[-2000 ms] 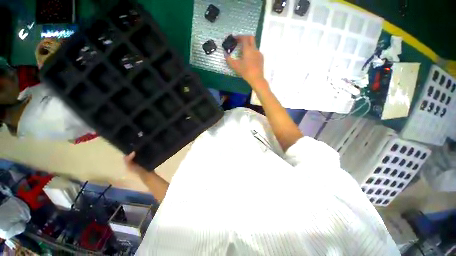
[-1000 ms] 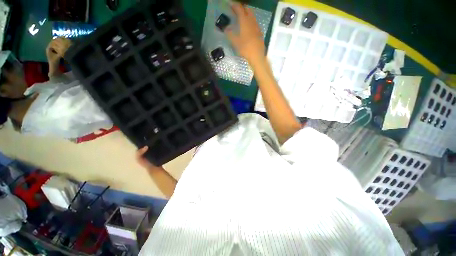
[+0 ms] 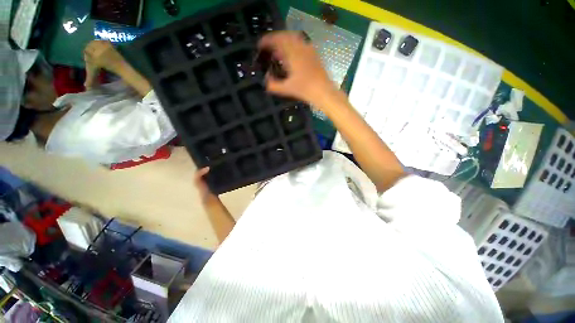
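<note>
My left hand (image 3: 203,183) grips the lower left corner of a black blister tray (image 3: 224,110), held tilted in front of me. Several glossy black housings sit in its upper pockets; many lower pockets look empty. My right hand (image 3: 296,66) is over the tray's upper right part, fingers closed around a dark housing (image 3: 270,63), partly hidden and blurred. Whether it touches the pocket cannot be told. A silvery dimpled mat (image 3: 331,47) lies behind my right hand. A white blister tray (image 3: 435,76) to its right holds two housings (image 3: 381,39) in its top left pockets.
A crumpled tissue (image 3: 435,142) lies on the white tray. A cream card (image 3: 517,154) and a dark box with a red light (image 3: 490,135) are to its right. Filled white trays (image 3: 511,246) are at the right. A coworker's hands (image 3: 104,60) are at the left. Yellow tape (image 3: 529,91) edges the bench.
My right hand has moved from the dimpled mat to over the black tray with a housing. The black tray and my left hand have shifted right in view. Fewer housings show on the mat.
</note>
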